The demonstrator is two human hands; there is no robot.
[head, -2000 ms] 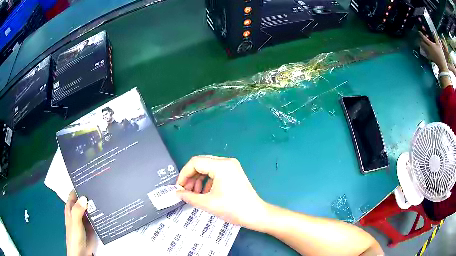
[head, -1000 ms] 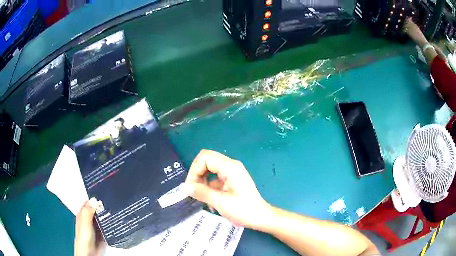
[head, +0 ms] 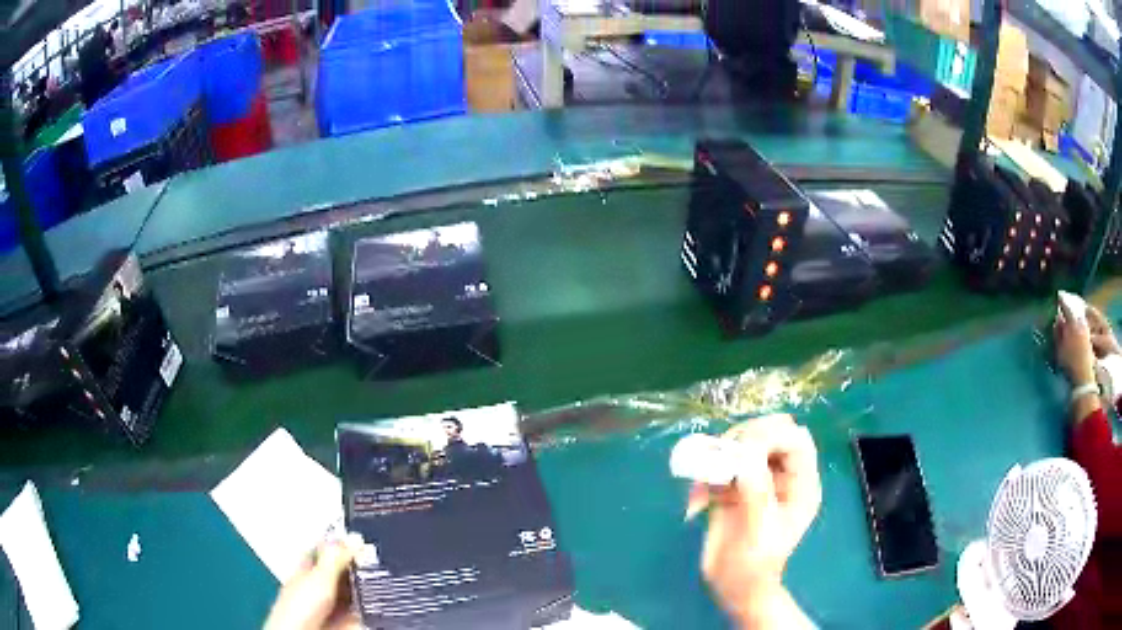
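A black retail box lies in front of me, its back with the person photo facing up. My left hand grips its lower left edge, partly cut off by the frame. My right hand is raised to the right of the box, apart from it. It holds a small white sticker at its fingertips, blurred. A plain white sheet sticks out left of the box. A white sheet edge shows below the box at the bottom.
Several black boxes lie or stand on the green belt. Clear tape runs along its edge. A smartphone, a white fan and another person's hand are at right. White backing paper lies far left. Blue crates stand behind.
The view has tilted up. My right hand has moved away from the box to the right, with the white sticker at its fingertips. My left hand still holds the box.
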